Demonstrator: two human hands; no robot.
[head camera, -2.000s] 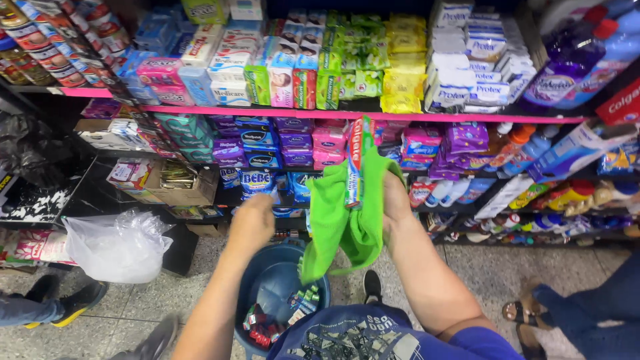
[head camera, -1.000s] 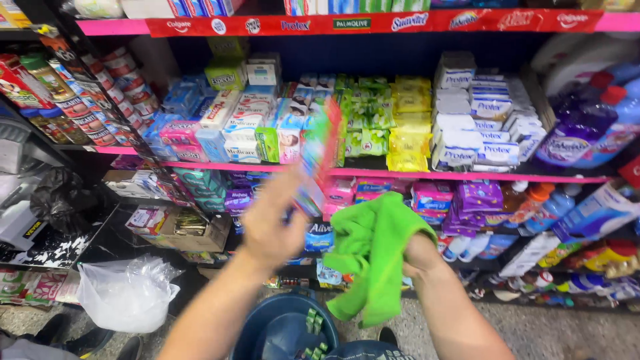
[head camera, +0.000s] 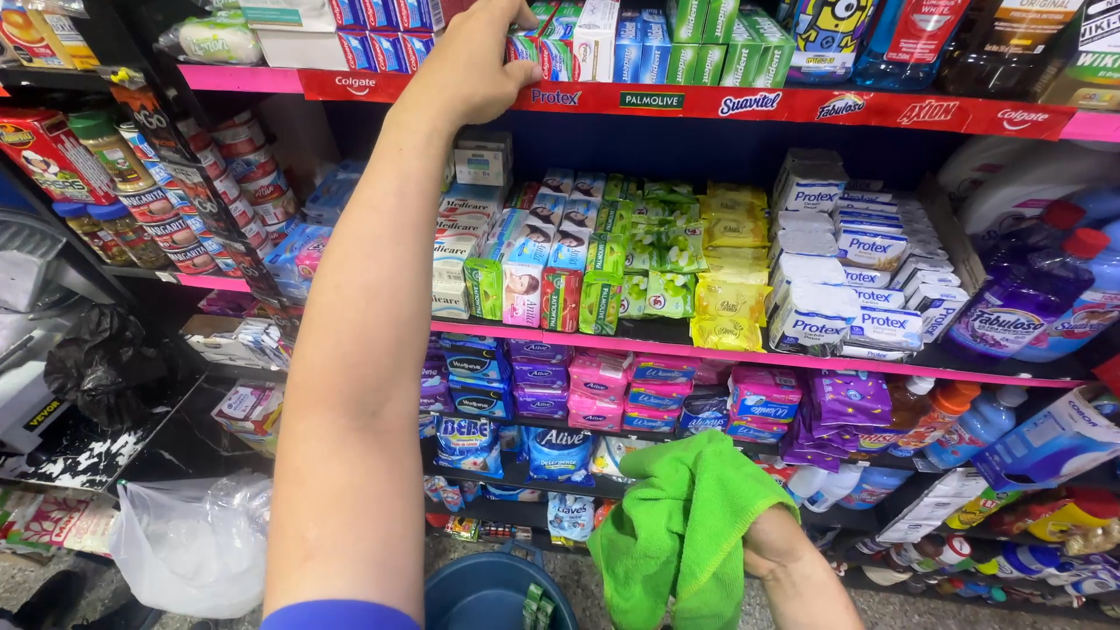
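My left hand (head camera: 486, 66) reaches up to the top visible shelf, its fingers at the red and green toothpaste boxes (head camera: 558, 52); whether it grips one is hidden behind the hand. Blue toothpaste boxes (head camera: 381, 39) stand just left of it. A bright green cloth (head camera: 687, 525) hangs over my right hand (head camera: 774, 542), which holds it in front of the lower shelves. Below, a blue plastic tub (head camera: 499, 591) on the floor has a few small green packs (head camera: 537, 608) inside.
Bar soaps (head camera: 534, 262) fill the middle shelf behind its pink edge strip (head camera: 989, 370). Purple cleaner bottles (head camera: 1015, 302) stand at right, cans (head camera: 179, 241) at left. Pads and detergent bags (head camera: 560, 455) sit lower. A white plastic bag (head camera: 188, 542) is at lower left.
My left hand has moved up to the top shelf; the toothpaste box seen earlier at my hands is no longer distinct. The cloth stays with my right hand. The view has tilted up.
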